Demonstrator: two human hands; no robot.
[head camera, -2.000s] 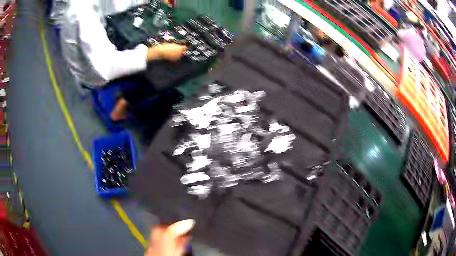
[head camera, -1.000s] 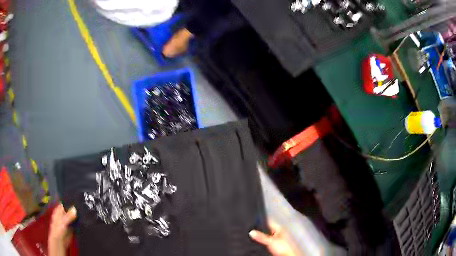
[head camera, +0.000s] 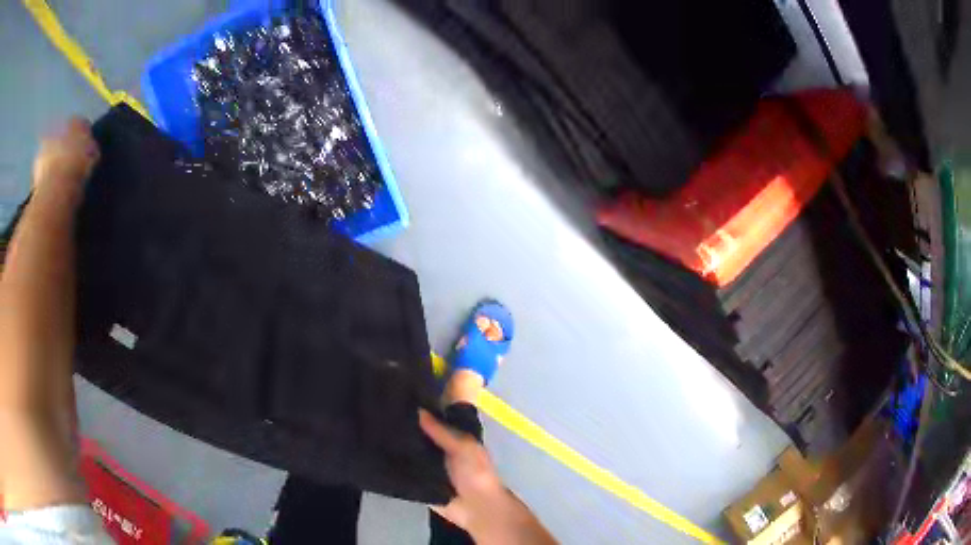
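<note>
A black clip tray (head camera: 256, 309) is held between my two hands, tilted over the near edge of a blue plastic bin (head camera: 367, 128). The tray side facing me shows a small white label and no clips. My left hand (head camera: 64, 160) grips the tray's far left corner. My right hand (head camera: 474, 474) grips its near right corner, with the thumb on the edge. The bin is on the floor and full of loose shiny spring clips (head camera: 282, 122). The tray hides the bin's near left part.
Orange-red trays (head camera: 745, 202) lie over stacked black trays (head camera: 793, 330) on the right. Cardboard boxes (head camera: 777, 506) are at the lower right. A blue-sandalled foot (head camera: 484, 341) is on the grey floor beside a yellow line (head camera: 575, 458). A red box (head camera: 128, 506) is at the lower left.
The tray has gone from flat with a pile of clips on it to tilted at the bin, with no clips visible on it. The view has turned down to the floor.
</note>
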